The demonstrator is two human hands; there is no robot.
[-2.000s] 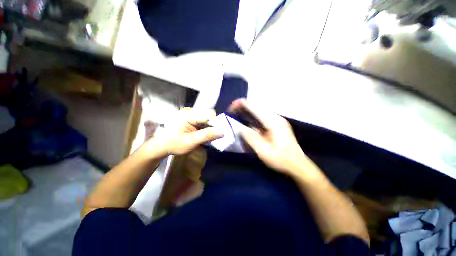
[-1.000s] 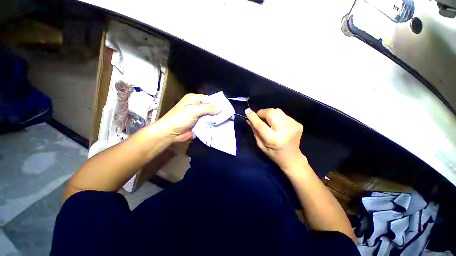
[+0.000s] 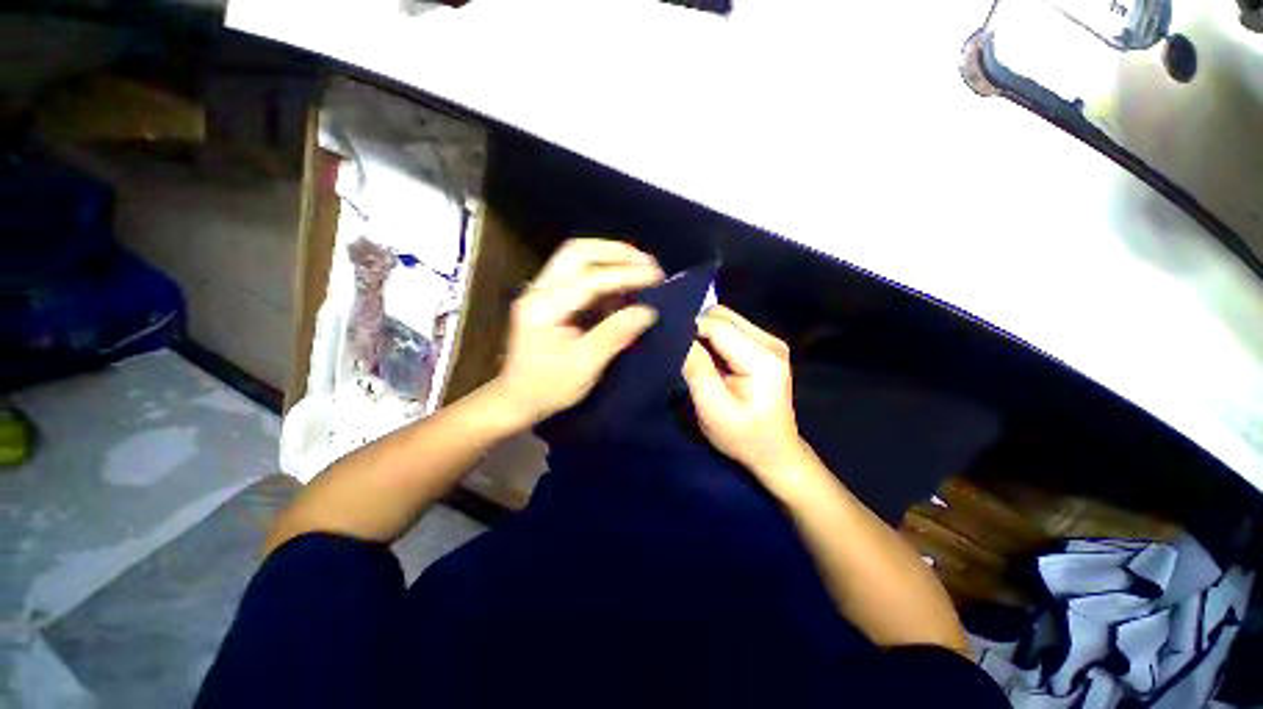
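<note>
A navy cloth piece (image 3: 662,321) is held over my dark lap, its navy face showing and its pointed corner up near the table edge. A thin strip of white shows at its right edge by my right fingers. My left hand (image 3: 582,326) pinches the piece from the left with thumb and fingers. My right hand (image 3: 744,381) is closed at the right edge just below the corner. The lower part of the piece merges with the dark shirt. Whether my right hand also holds a tool cannot be told.
The white table edge (image 3: 776,180) runs across above my hands, with part of a sewing machine (image 3: 1177,125) at upper right. A narrow wooden box (image 3: 319,284) with white lining and scraps stands left of my lap. A crumpled white-and-navy bundle (image 3: 1129,616) lies low right.
The piece has gone from white side showing to navy face showing, with its corner pointing up. My right hand has come in against its edge; the thin dark line between the hands no longer shows.
</note>
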